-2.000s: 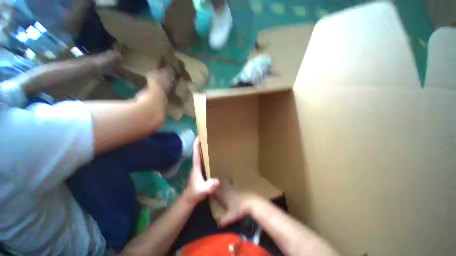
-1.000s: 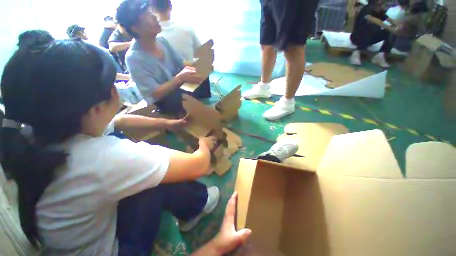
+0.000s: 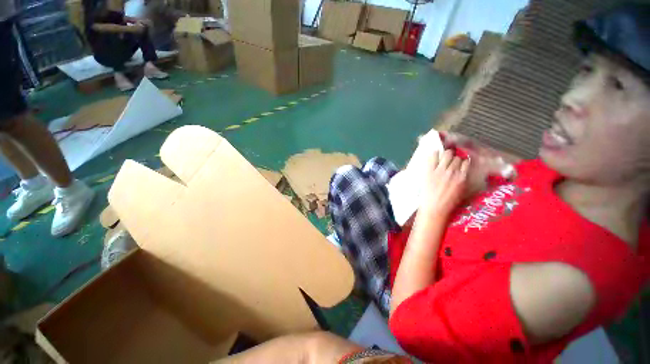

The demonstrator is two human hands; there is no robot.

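A part-folded brown mailer box (image 3: 128, 313) lies at the lower left, its tray open and its floor partly cut off by the bottom edge. Its lid (image 3: 235, 242) stands up and leans to the right, with rounded flaps and notches. What appears to be my right hand (image 3: 299, 348) lies along the bottom edge, at the box's near right side, with a bracelet at the wrist. Its fingers are cut off or hidden, so its grip cannot be told. My left hand is out of the picture.
A person in red (image 3: 499, 263) sits close on the right, holding a white sheet (image 3: 417, 178). A standing person's white shoes (image 3: 71, 206) are at left. Cardboard pieces (image 3: 317, 174) lie on the green floor. Cartons (image 3: 264, 64) and a tall cardboard stack (image 3: 524, 92) stand behind.
The view has swung right. The box now shows at the lower left, and the neighbour on the left has left the picture. My left hand is no longer visible; the person in red has come into view.
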